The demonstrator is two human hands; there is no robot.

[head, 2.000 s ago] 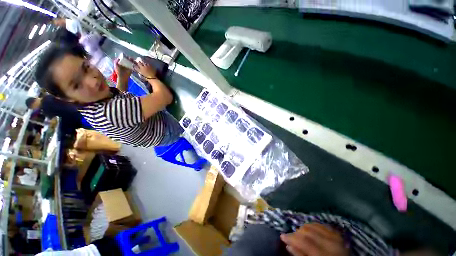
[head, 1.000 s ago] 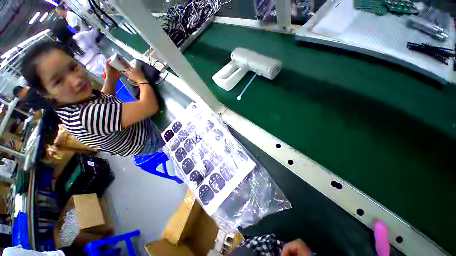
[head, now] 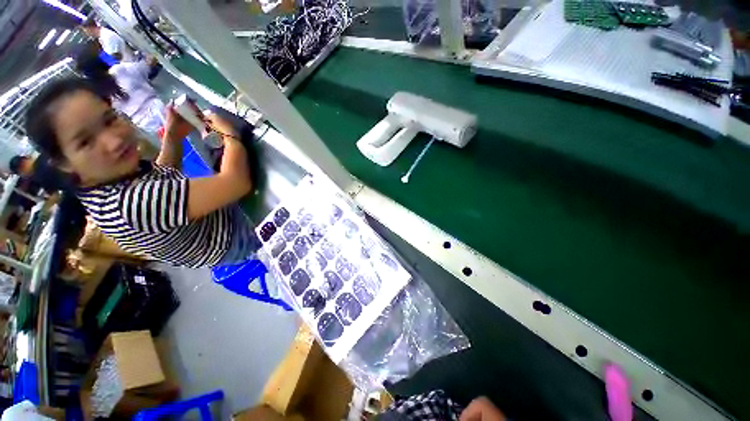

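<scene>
A white bullet camera (head: 432,119) lies on the green conveyor belt, its bracket to the left and a short thin cable hanging towards me. Sheets of black front panels (head: 329,267) lie on a crinkled clear plastic bag (head: 415,333) on the dark bench edge. A pink tool (head: 618,393) lies by the metal rail at the lower right. Part of my left hand (head: 483,409), judging by the checked sleeve beside it, shows at the bottom edge, cut off. Its fingers and any hold are hidden. My right hand is not in view.
A pale post (head: 263,99) rises beside the belt (head: 526,197). A shelf (head: 576,57) with green boards and black parts stands behind, near bundled cables (head: 296,37). A person in a striped shirt (head: 156,214) holds a white part at left. Open cardboard boxes (head: 288,374) stand below.
The view has tilted and shifted, showing more of the shelf. The bullet camera has moved rightward along the belt relative to the post. My hand has dropped mostly out of the picture.
</scene>
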